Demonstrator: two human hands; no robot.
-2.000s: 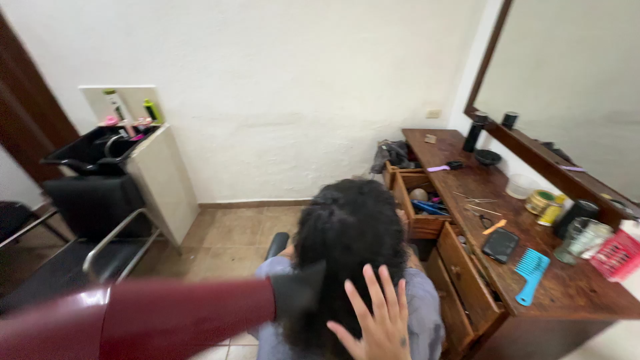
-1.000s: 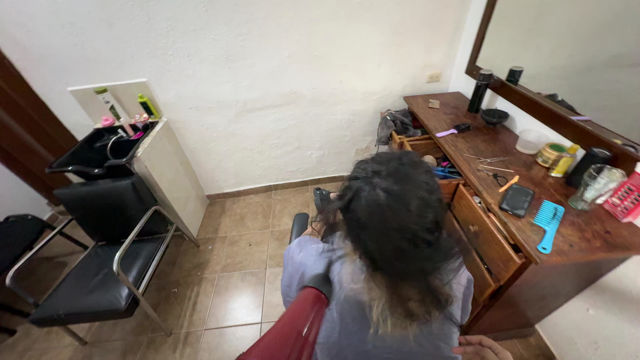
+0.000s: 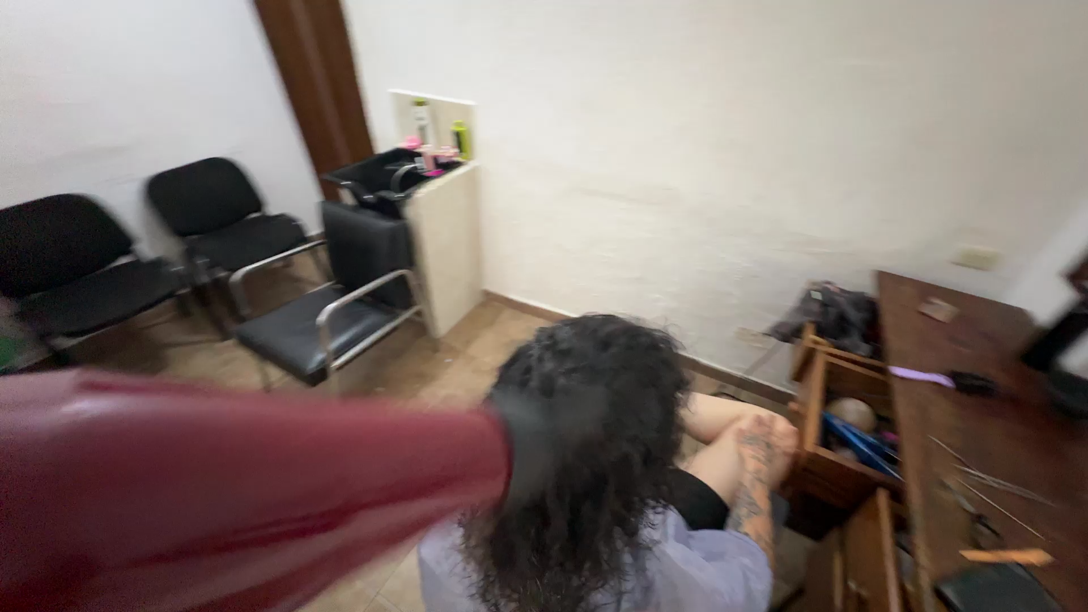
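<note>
A red hair dryer point(image 3: 255, 484) with a dark nozzle point(image 3: 540, 442) reaches in from the lower left, large and blurred, its nozzle in front of or against the dark curly hair point(image 3: 595, 399) of a seated person. Whatever holds the dryer lies outside the picture; neither my left hand nor my right hand shows. The seated person wears a light lilac cape or top point(image 3: 705, 565). That person's tattooed forearm point(image 3: 753, 484) rests toward the bare knees, hands together there.
At right, a wooden table point(image 3: 943, 340) holds a purple-handled brush point(image 3: 926, 376), thin metal tools and an orange item point(image 3: 1007, 557). Drawers point(image 3: 812, 399) stand open beside the seated person. A black armchair point(image 3: 297, 331), a wash basin point(image 3: 378, 174) and more black chairs point(image 3: 72, 272) stand left.
A hand seen at the hair two seconds ago, then at the lower right edge, is out of view. The dryer has risen from its low position one second ago. The view has turned left.
</note>
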